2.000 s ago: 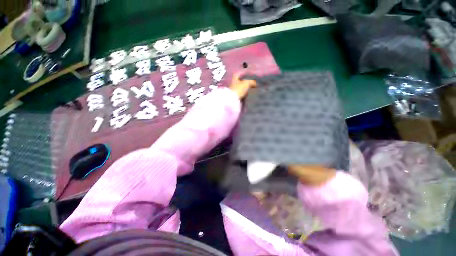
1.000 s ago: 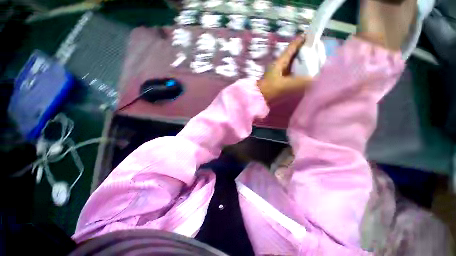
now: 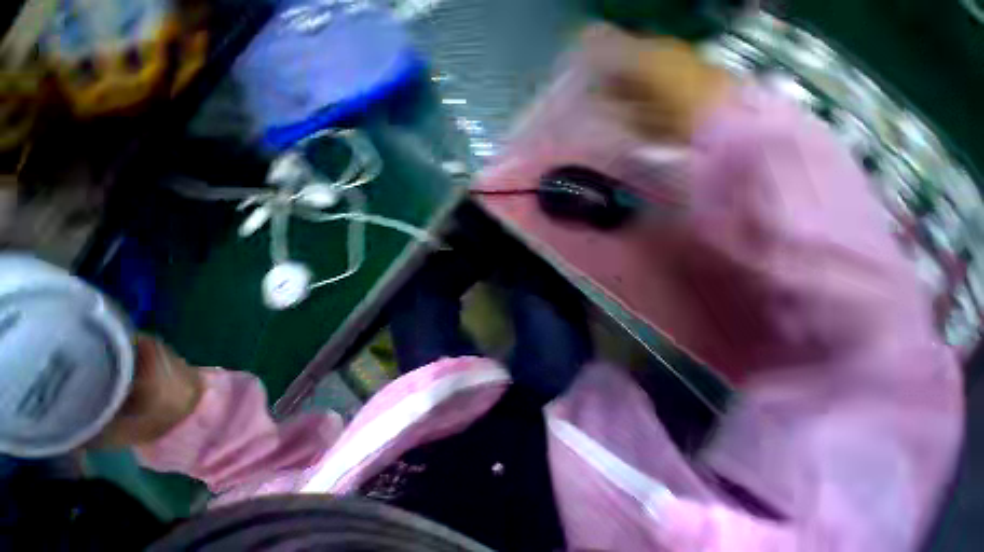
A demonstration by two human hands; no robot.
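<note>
A white and pale blue headphone (image 3: 54, 361) is at the left edge, cut off by it, with one round side showing. My left hand (image 3: 156, 399) grips it from its right side, and the headphone hides some of the fingers. My right hand (image 3: 664, 92) is blurred over the upper part of the pink mat (image 3: 615, 259). I cannot tell whether it holds anything. The black mouse (image 3: 586, 196) lies on the mat below my right hand.
Tangled white cables with a round white puck (image 3: 286, 285) lie on the green bench. A blue tray (image 3: 324, 70) stands behind them. Blurred rows of small white parts (image 3: 820, 92) curve behind my right arm. A clear ribbed tray (image 3: 486, 54) lies beside the mat.
The view has swung left. My left hand has moved from over the mat to the far left with the headphone. My right hand is now over the mat, away from the headphone.
</note>
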